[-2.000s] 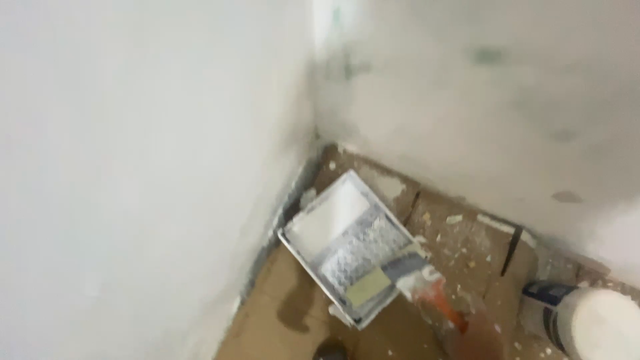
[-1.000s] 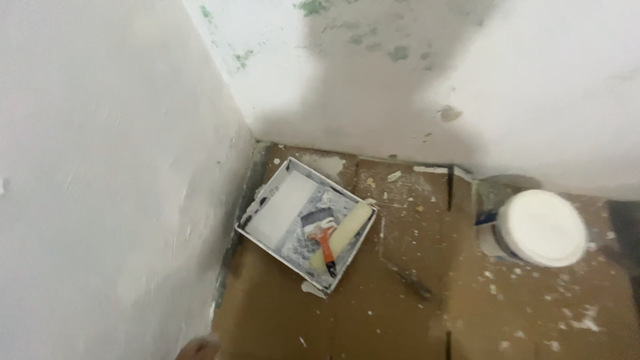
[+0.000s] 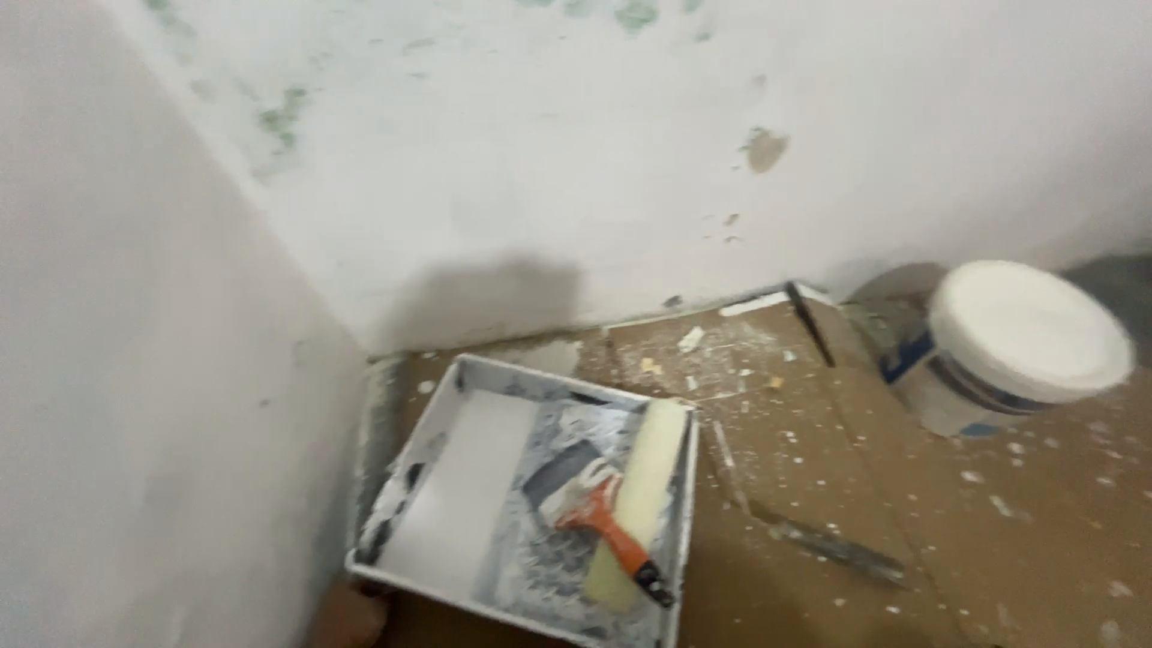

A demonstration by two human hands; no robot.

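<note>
At the bottom left, my left hand (image 3: 349,616) is partly in view beside the near left corner of a paint tray (image 3: 522,621); its fingers are too blurred and cut off to show a grip. White paint (image 3: 463,486) fills the tray's left part. Across the ribbed right part lies a pale yellow roller sleeve (image 3: 650,477). A paintbrush (image 3: 605,517) with an orange handle and black tip rests in the tray, its handle over the sleeve and its bristles coated. My right hand is out of view.
A white-lidded bucket (image 3: 1026,333) stands at right near the back wall (image 3: 540,180). The left wall (image 3: 162,360) rises close beside the tray. A thin, flat tool (image 3: 841,551) lies on the paint-spattered brown floor covering (image 3: 792,450), right of the tray.
My right hand, at the brush handle two seconds ago, has let go and left the view. The brush now lies in the tray. My left hand has appeared at the lower left. The view has shifted.
</note>
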